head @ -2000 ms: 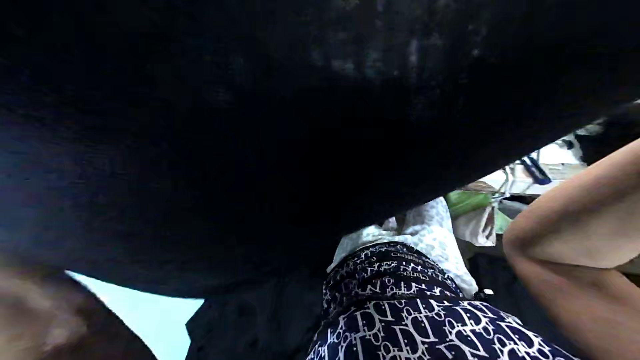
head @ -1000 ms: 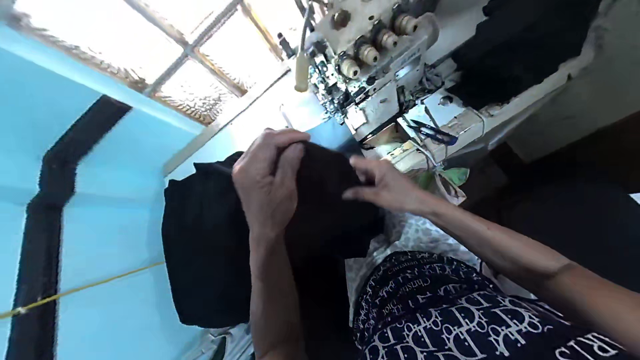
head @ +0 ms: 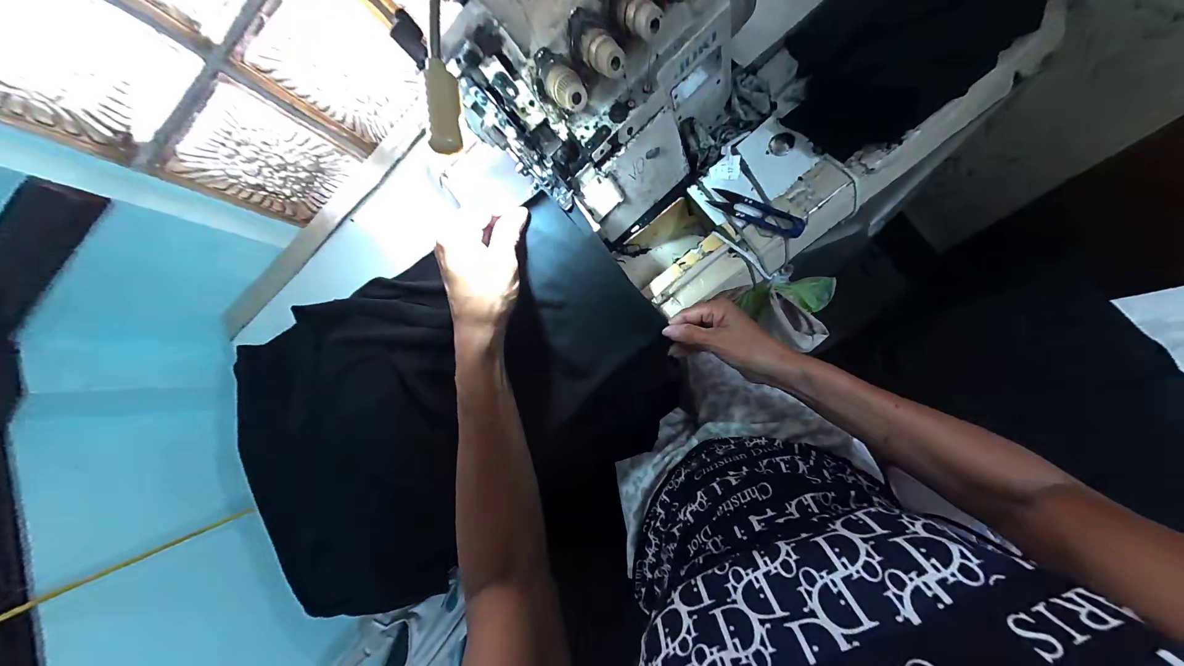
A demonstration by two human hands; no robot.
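Black fabric (head: 592,342) lies spread in front of a Juki overlock sewing machine (head: 638,139), its upper corner close beside the presser foot area. My left hand (head: 483,268) grips the fabric near that corner, brightly lit by the lamp, thumb toward the machine. My right hand (head: 721,338) pinches the fabric's right edge by the front of the machine bed. More black fabric (head: 361,435) is heaped left of my left forearm and hangs down at the table's edge.
Blue-handled thread snips (head: 758,213) rest on the machine's right side. A lamp (head: 444,106) hangs above my left hand. A plastic bag (head: 795,314) with something green hangs near my right hand. Dark cloth (head: 906,65) lies behind at right. A yellow cord (head: 129,566) crosses the lower left.
The fabric, which filled most of the view two seconds ago, now lies by the machine. Since one second ago my hands have moved apart, the left one toward the machine's foot.
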